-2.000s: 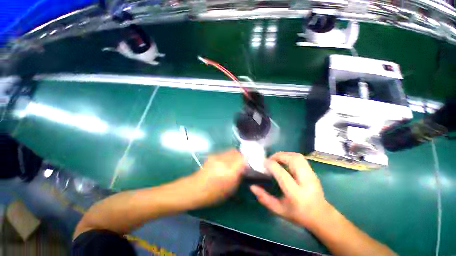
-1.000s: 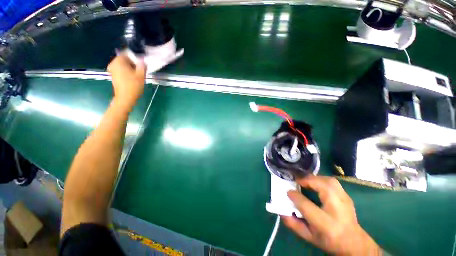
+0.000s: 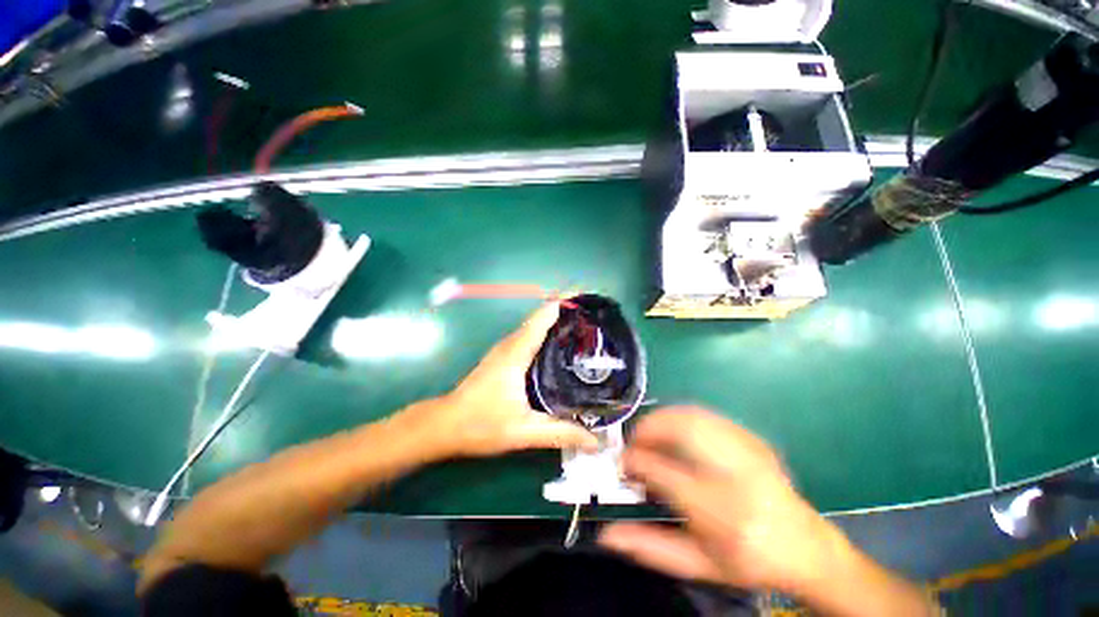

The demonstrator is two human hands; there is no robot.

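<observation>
A white camera housing (image 3: 641,374) stands on the bench in front of me, its open end up. A black inner part (image 3: 560,383) fills it, with a short white wire inside. Red lead wires run out to the left and end in a white connector plug (image 3: 446,291). The white bracket (image 3: 593,477) points toward me, with a white cable below it. My left hand (image 3: 512,392) grips the housing around its left side. My right hand (image 3: 711,488) is blurred, fingers apart, beside the bracket; whether it touches the bracket is unclear.
Another camera unit (image 3: 289,271) lies at the left, with orange wires and a white tail cable (image 3: 217,428). A screw feeder (image 3: 759,181) stands at the back right. The black electric screwdriver (image 3: 952,169) rests against its front. A metal rail (image 3: 482,172) crosses behind; another white unit (image 3: 765,17) is beyond.
My left hand has come back from the far left unit and now holds the housing. That other unit now sits on the near side of the rail. My right hand has moved off the housing.
</observation>
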